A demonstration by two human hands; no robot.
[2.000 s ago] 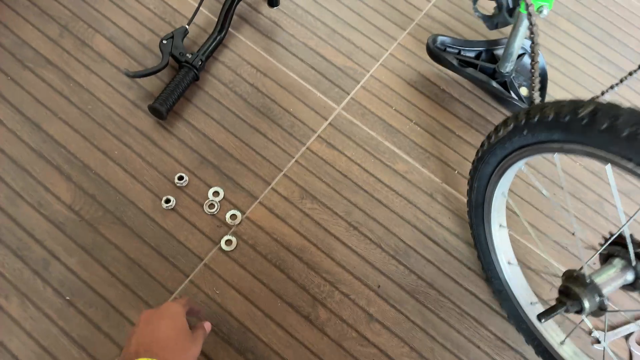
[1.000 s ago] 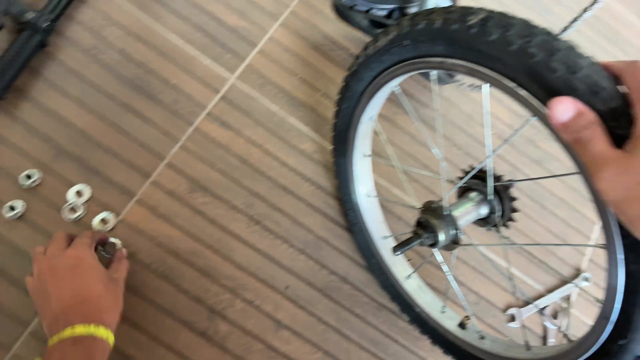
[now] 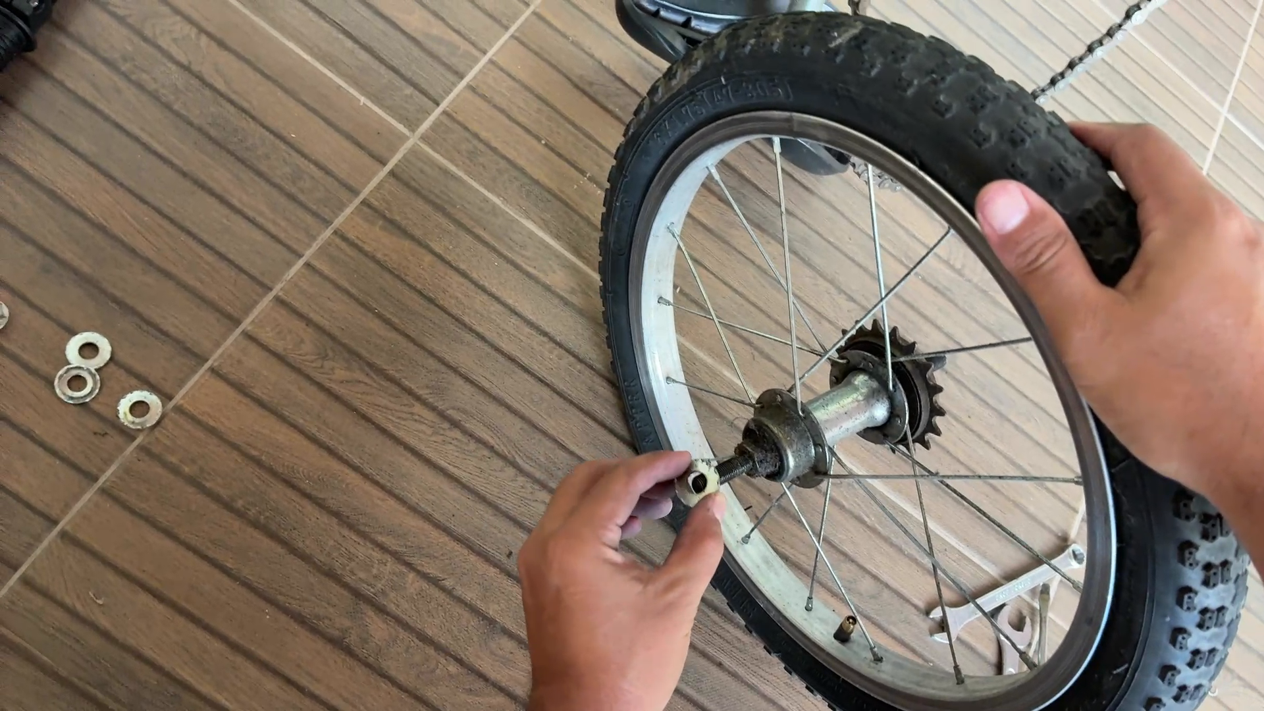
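Observation:
My left hand point(image 3: 617, 573) pinches a small metal washer point(image 3: 697, 482) between thumb and fingertips, at the end of the threaded axle point(image 3: 734, 467) of a bicycle wheel. Whether the axle tip has entered its hole cannot be told. The hub point(image 3: 849, 407) bears a dark sprocket point(image 3: 923, 385) on its far side. My right hand point(image 3: 1155, 306) grips the knobby black tire point(image 3: 869, 74) at the upper right, thumb toward the rim, and the wheel stands tilted. Several washers, among them a serrated one point(image 3: 139, 409), lie on the floor at the left.
Behind the wheel's lower spokes lie an open-end wrench point(image 3: 1007, 592) and another wrench point(image 3: 1015, 637) on the wood-look tile floor point(image 3: 395, 444). A black bicycle saddle point(image 3: 671, 22) is partly hidden behind the tire. A chain point(image 3: 1096, 51) runs at the upper right.
My left hand has gone from the washers on the floor to the axle end, now with a washer in its fingers. My right hand, out of view two seconds ago, is on the tire.

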